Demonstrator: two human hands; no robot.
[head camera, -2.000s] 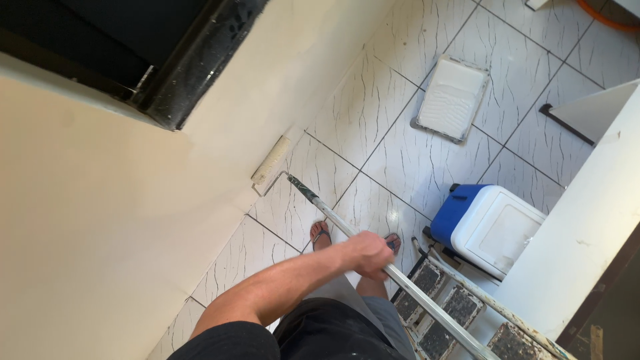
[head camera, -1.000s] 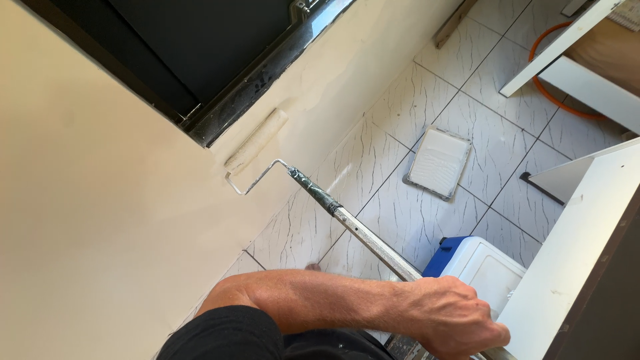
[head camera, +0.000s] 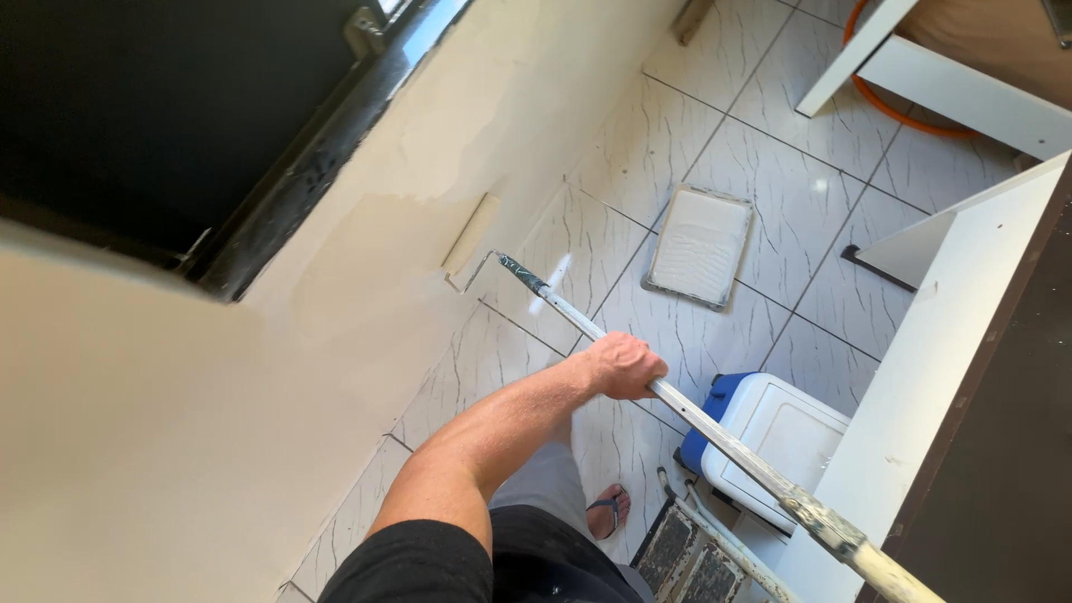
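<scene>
My left hand (head camera: 626, 366) is closed around the metal extension pole (head camera: 712, 431) of a paint roller. From the hand the pole runs up-left to a dark, paint-stained handle (head camera: 521, 273) and a bent wire frame. The cream roller sleeve (head camera: 471, 230) lies against the lower part of the beige wall (head camera: 335, 377), beside a darker, wet-looking patch (head camera: 368, 251). Toward the lower right the pole continues into a paint-spattered yellowish section (head camera: 888, 569). My right hand is out of view. A paint tray (head camera: 699, 245) holding whitish paint rests on the tiled floor.
A black window frame (head camera: 293, 176) is set in the wall at upper left. A blue and white cooler (head camera: 775, 444) and a paint-spattered step ladder (head camera: 695, 561) stand at lower right. White furniture (head camera: 921, 335) edges the right side, with an orange hose (head camera: 909, 121) behind. My sandalled foot (head camera: 610, 511) is by the ladder.
The roller has come down the wall from just below the window frame to near the floor. My left hand has stayed on the pole. The view has shifted.
</scene>
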